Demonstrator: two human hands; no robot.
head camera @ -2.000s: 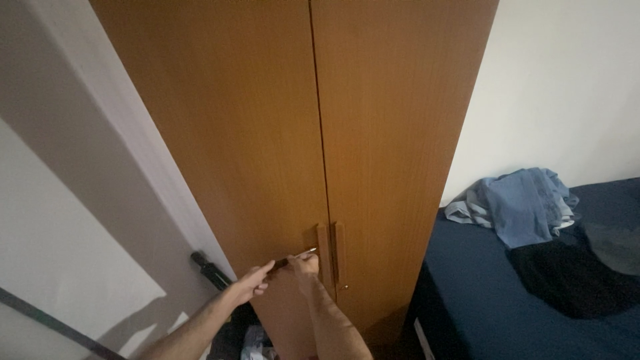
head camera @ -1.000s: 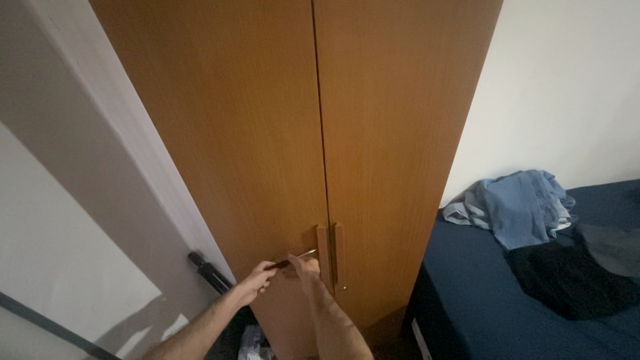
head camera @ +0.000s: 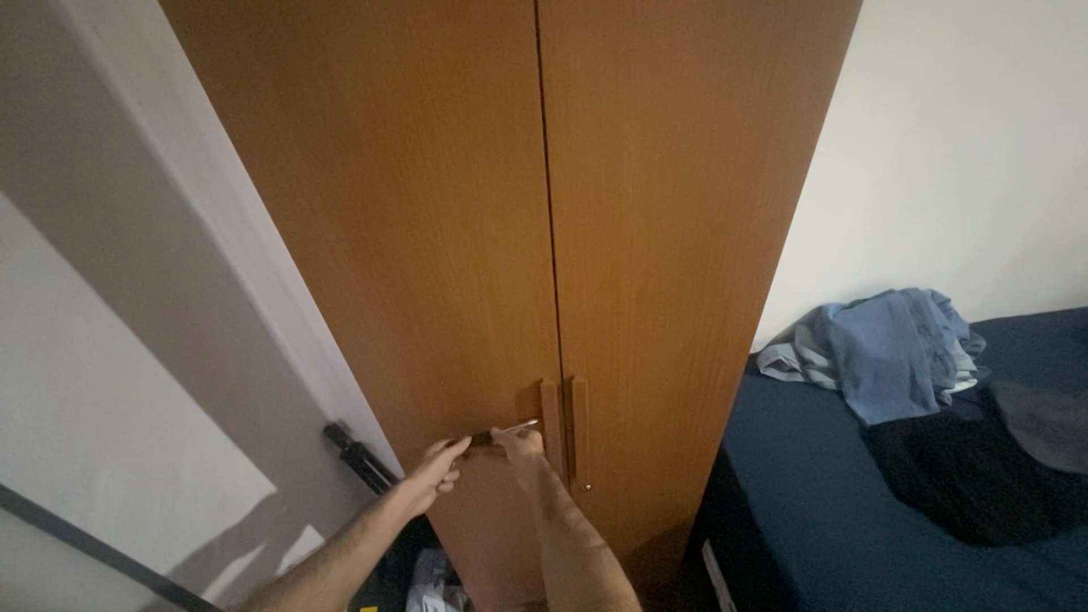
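Observation:
Between my two hands lies a screwdriver (head camera: 482, 439) with a dark handle and a thin metal shaft. My left hand (head camera: 439, 469) grips the handle end. My right hand (head camera: 518, 444) pinches it nearer the shaft, whose tip is close to the left wooden door handle (head camera: 552, 425). Whether the tip touches anything is too small to tell. The right wooden door handle (head camera: 580, 432) runs parallel beside it, with a small metal keyhole or knob (head camera: 586, 487) near its lower end. Both handles are on the brown wooden wardrobe doors (head camera: 442, 212), which are closed.
Right of the wardrobe stands a bed with a dark blue sheet (head camera: 790, 484), bearing blue denim clothing (head camera: 888, 348) and a black garment (head camera: 969, 476). A black tubular object (head camera: 361, 459) leans at the wardrobe's left side. Crumpled pale fabric or plastic (head camera: 433, 582) lies low down.

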